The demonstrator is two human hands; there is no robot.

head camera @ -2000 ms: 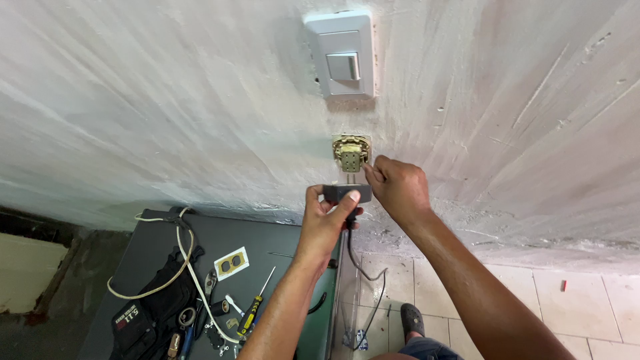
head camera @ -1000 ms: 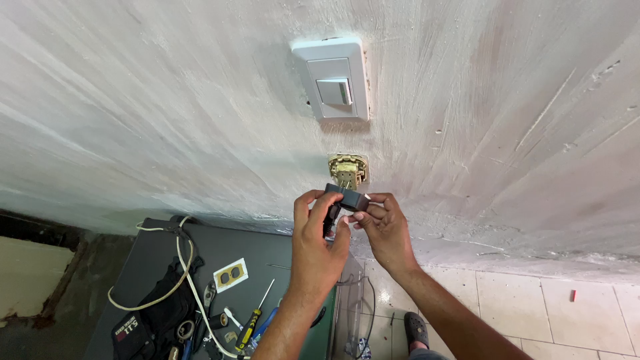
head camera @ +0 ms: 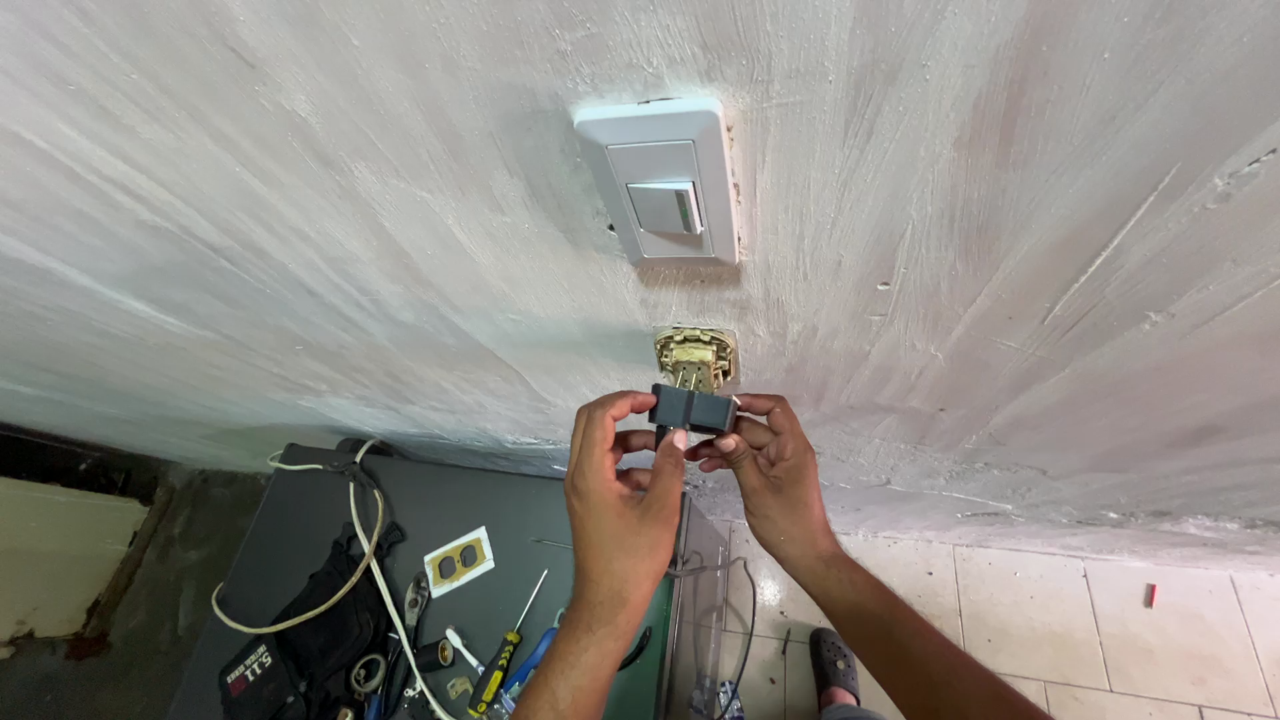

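Between both hands, just below an uncovered wall outlet (head camera: 697, 358), is a black plug adapter (head camera: 692, 409) with metal prongs pointing at the outlet's face. Whether the prongs touch the slots is hard to tell. My left hand (head camera: 628, 465) grips the adapter's left end, thumb below and fingers at the side. The fingertips of my right hand (head camera: 765, 460) pinch its right end. Higher on the wall is a white light switch (head camera: 665, 205) in its white plate.
A dark cabinet top (head camera: 470, 495) at lower left holds an outlet cover plate (head camera: 460, 562), a yellow-and-black screwdriver (head camera: 497, 672), pliers (head camera: 415, 605), a black tool pouch (head camera: 320, 620) and a pale cable (head camera: 372, 550). A dark cord (head camera: 752, 620) hangs beside it above the tiled floor.
Two seconds ago my right hand was at the outlet's right side; it has moved down onto the adapter. My left hand has kept hold of the adapter.
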